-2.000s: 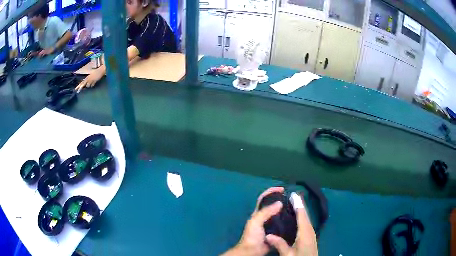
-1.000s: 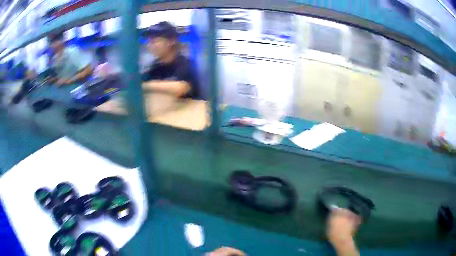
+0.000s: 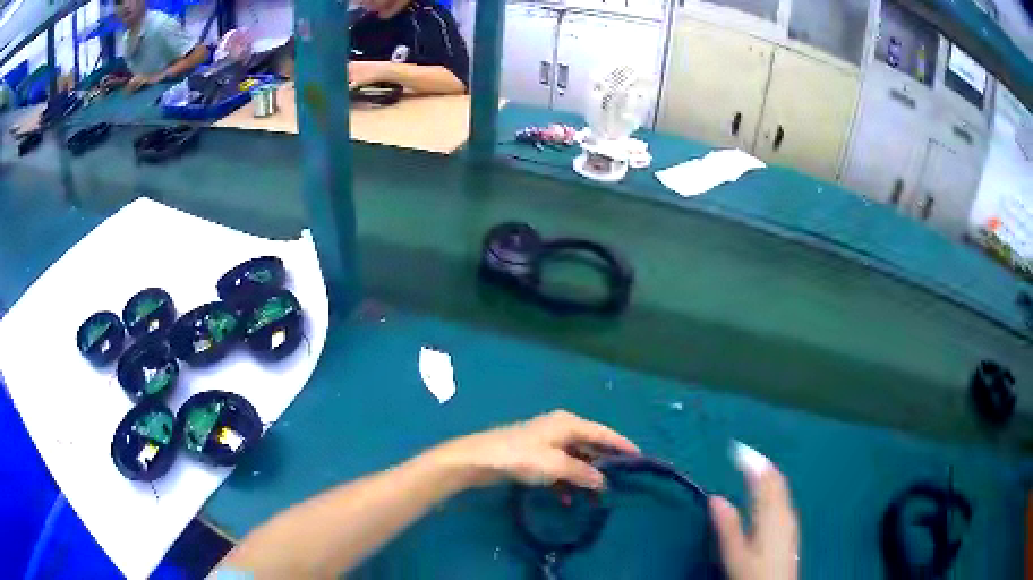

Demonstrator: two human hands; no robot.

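A black headband assembly [image 3: 663,467] lies on the teal bench at the lower centre, with a round ring-like end [image 3: 561,515] at its left; its lower part is cut off by the picture's edge. My left hand [image 3: 555,448] grips the band above the ring end. My right hand [image 3: 761,515] is at the band's right side, slightly blurred, thumb and finger apart, with a white cover on a fingertip. The thumb is close to the band; contact is unclear. Several black earcup housings [image 3: 147,369] with green boards lie open side up on a white sheet [image 3: 68,453] at left.
A headband with a cup [image 3: 510,252] lies on the green conveyor [image 3: 397,244]. Another black part [image 3: 993,391] is at far right. Black loops [image 3: 923,527] lie at lower right. A white scrap [image 3: 436,374] is on the bench. Teal uprights [image 3: 325,170] stand ahead; people sit opposite.
The dark cup held in both hands earlier is no longer in them. My right hand, on a headband on the belt one second ago, is now over the bench, where my left hand grips a headband.
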